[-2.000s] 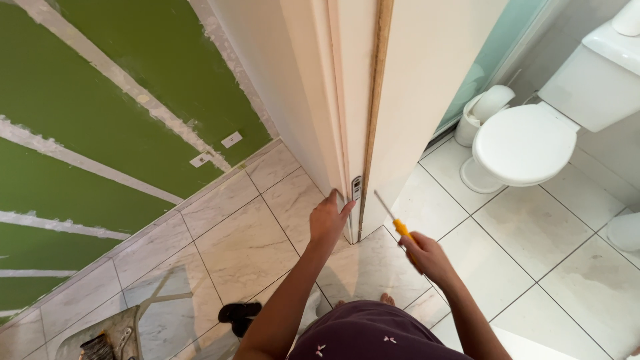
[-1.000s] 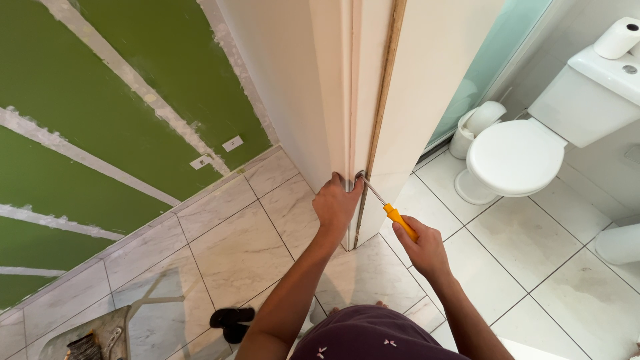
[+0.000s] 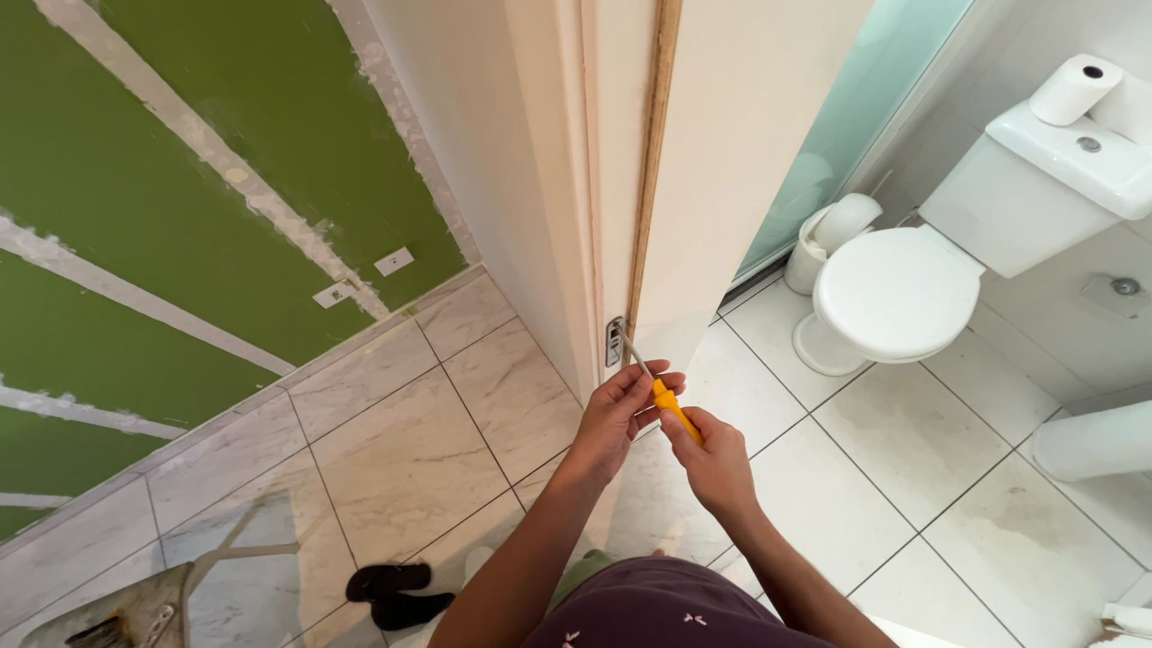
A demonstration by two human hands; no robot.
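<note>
My right hand [image 3: 717, 454] grips the yellow handle of a screwdriver [image 3: 673, 409]. The shaft slants up and left, and its tip meets the upper part of a metal strike plate [image 3: 615, 342] on the white door frame [image 3: 589, 225]. My left hand [image 3: 618, 418] is just below the plate, its fingers around the shaft where it enters the handle. Beside the plate runs a bare wooden strip [image 3: 654, 135]. Whether a screw sits under the tip is too small to tell.
A white toilet [image 3: 900, 292] and a toilet brush holder [image 3: 807, 252] stand at right. Black flip-flops [image 3: 400, 598] lie on the tiled floor, left of my arms. At the lower left is a worn stool or tray [image 3: 175, 585] with tools on it. A green wall [image 3: 225, 81] rises at left.
The screwdriver has come to the strike plate from the right. My left hand has left the frame beside the plate and moved down onto the screwdriver's shaft.
</note>
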